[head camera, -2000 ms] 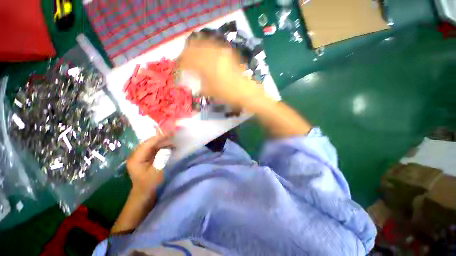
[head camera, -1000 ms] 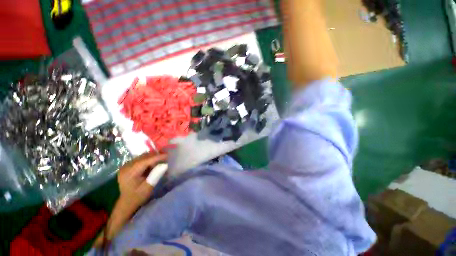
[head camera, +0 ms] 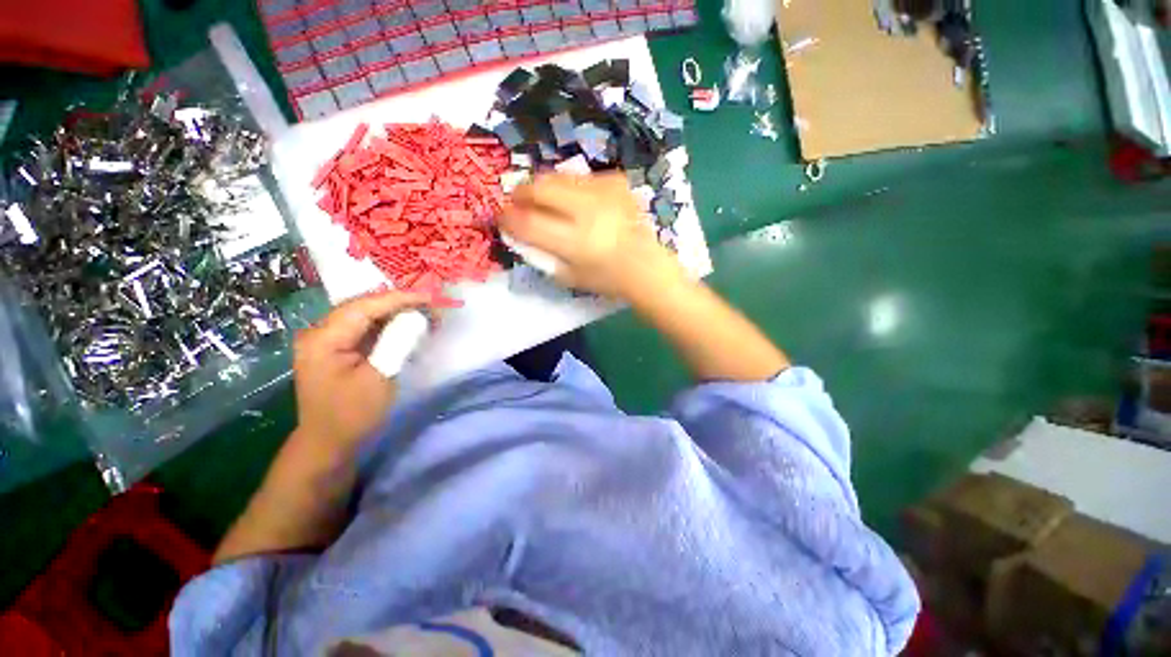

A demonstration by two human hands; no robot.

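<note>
My left hand [head camera: 349, 353], with a white wrap on the thumb, is at the near left edge of the white board [head camera: 482, 336]. A red strip shows at its fingertips. My right hand [head camera: 584, 234], also with a white wrap, is over the board between the pile of red strips [head camera: 417, 205] and the heap of dark square pieces [head camera: 565, 118]. Its fingertips point left at the edge of the red pile; what they hold, if anything, is hidden. The pile of shiny metal pieces [head camera: 141, 257] lies at the left on clear plastic.
Rows of grey and red finished pieces [head camera: 424, 36] lie beyond the board. A cardboard piece [head camera: 880, 90] with dark items is at the upper right, small rings and scraps [head camera: 745, 84] beside it. A red tray [head camera: 77, 32] is upper left. Cardboard boxes [head camera: 1066, 552] are lower right.
My right hand was up over the cardboard a second ago and is now back at the red and dark piles. My left hand has stayed near the board's edge. The view has shifted slightly.
</note>
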